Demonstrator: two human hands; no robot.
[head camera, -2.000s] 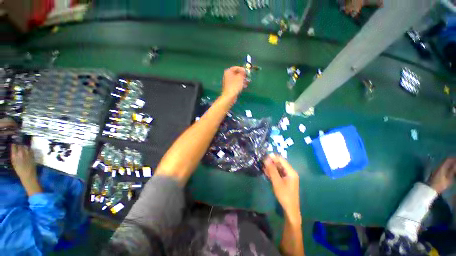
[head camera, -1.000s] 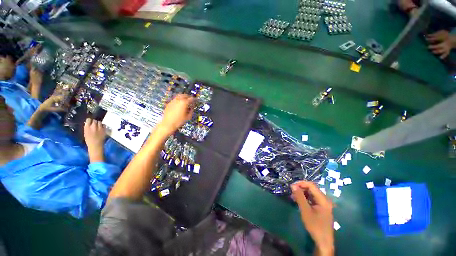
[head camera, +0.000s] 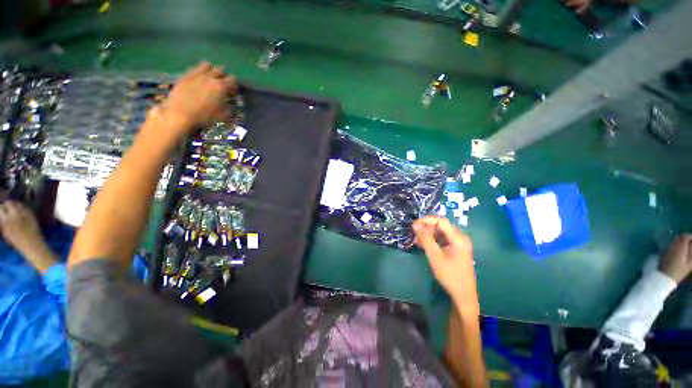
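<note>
The black tray (head camera: 281, 136) holds rows of green and silver circuit board assemblies (head camera: 220, 173) in its left part. My left hand (head camera: 199, 97) is over the tray's upper left corner, fingers bent down; whether it holds an assembly is hidden. The clear parts bag (head camera: 391, 198), full of dark pieces and with a white label, lies right of the tray. My right hand (head camera: 449, 254) is at the bag's lower right edge, thumb and finger close together; anything between the fingertips is too small to tell.
White squares (head camera: 467, 203) lie right of the bag, then a blue bin (head camera: 575, 220). A grey post (head camera: 592, 85) slants across the upper right. Assemblies (head camera: 436, 89) lie on the belt. Blister trays (head camera: 95, 114) and a neighbour's hand (head camera: 19, 226) are at left; another person's hand (head camera: 677, 261) is at right.
My left hand has gone from beside an assembly on the belt to over the tray, and now sits at its upper corner. My right hand has stayed by the bag. The view has shifted.
</note>
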